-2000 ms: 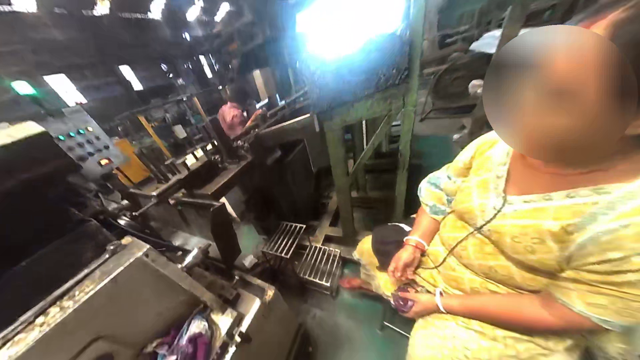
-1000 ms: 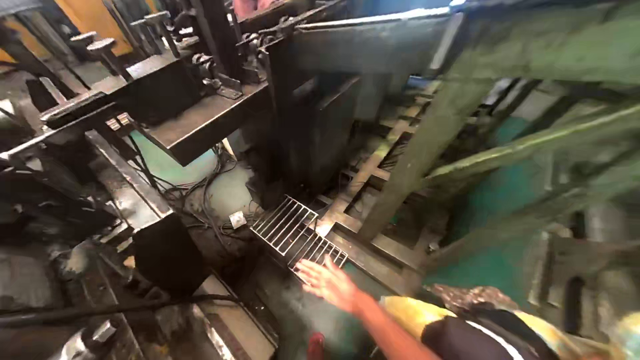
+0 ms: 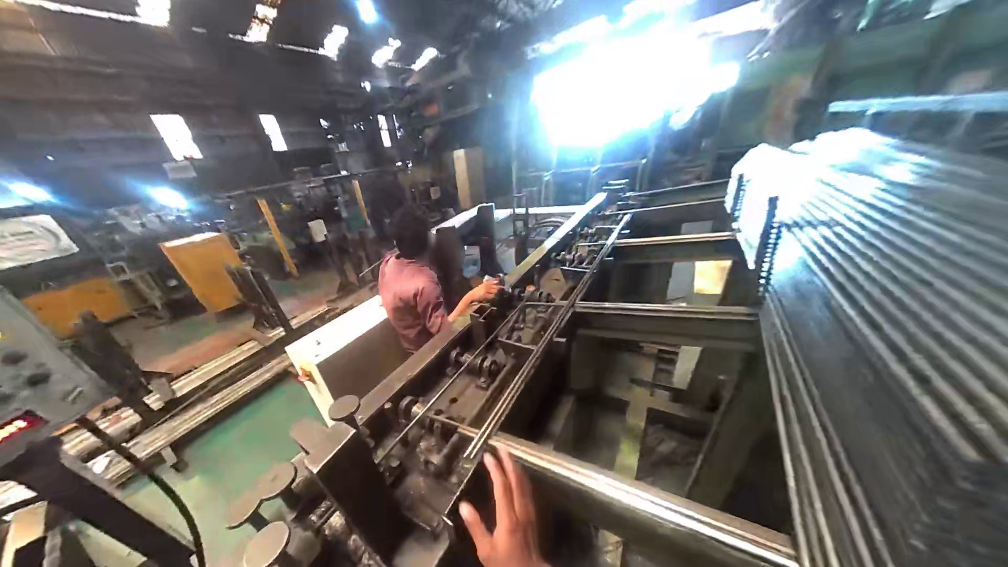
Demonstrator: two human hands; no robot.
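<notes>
My right hand (image 3: 508, 520) is at the bottom centre, fingers pointing up and slightly apart, thumb to the left. It holds nothing and its fingertips are at the near end of a steel beam (image 3: 630, 496) of a long machine frame; whether they press on it is unclear. Just left of the hand, thin metal rods (image 3: 543, 346) run away along the frame, beside small rollers (image 3: 484, 366). My left hand is out of view.
Ahead on the left, another person (image 3: 413, 291) reaches a hand to the frame. A big stack of long metal sections (image 3: 890, 315) stands at right. Round-topped metal posts (image 3: 276, 480) and a control panel (image 3: 39, 370) are at lower left. Cross beams span open gaps.
The view has swung up and along the machine frame. My right hand was over metal grates a second ago and is now at the beam. The person in yellow is out of view.
</notes>
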